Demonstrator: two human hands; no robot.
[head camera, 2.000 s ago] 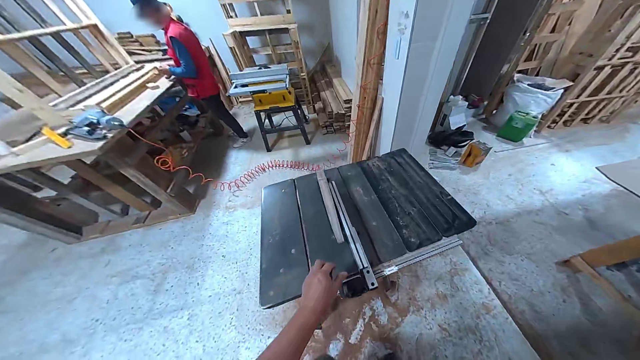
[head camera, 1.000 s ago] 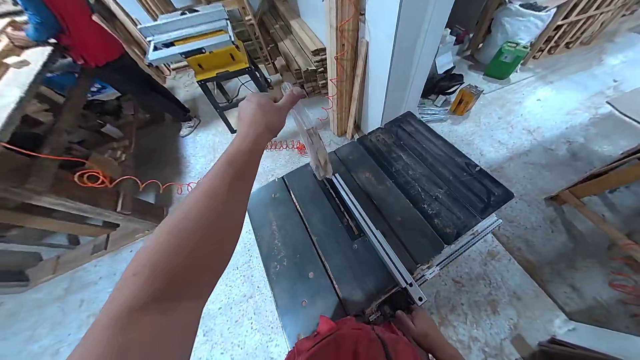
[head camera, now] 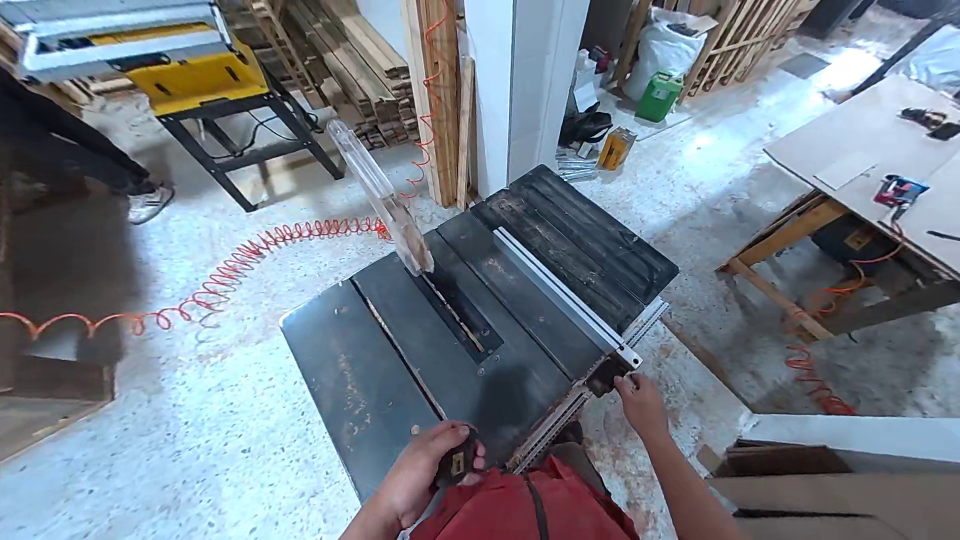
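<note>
A table saw with a dark metal top stands before me. Its clear plastic blade guard is tilted up at the far end of the blade slot. The metal rip fence lies to the right of the slot. At the near end of the fence, my right hand has its fingers at the black fence clamp. My left hand holds a black tape measure over the near left edge of the saw top. I cannot see the blade itself.
A red coiled air hose runs across the floor at left. Behind it stands a yellow table saw, with a person's leg and shoe beside it. A white pillar rises beyond the saw; a workbench with drills is at right.
The wooden strip seen earlier on the saw top no longer lies there. My left hand has come back from the guard and now holds a tape measure. The fence sits farther right, away from the slot.
</note>
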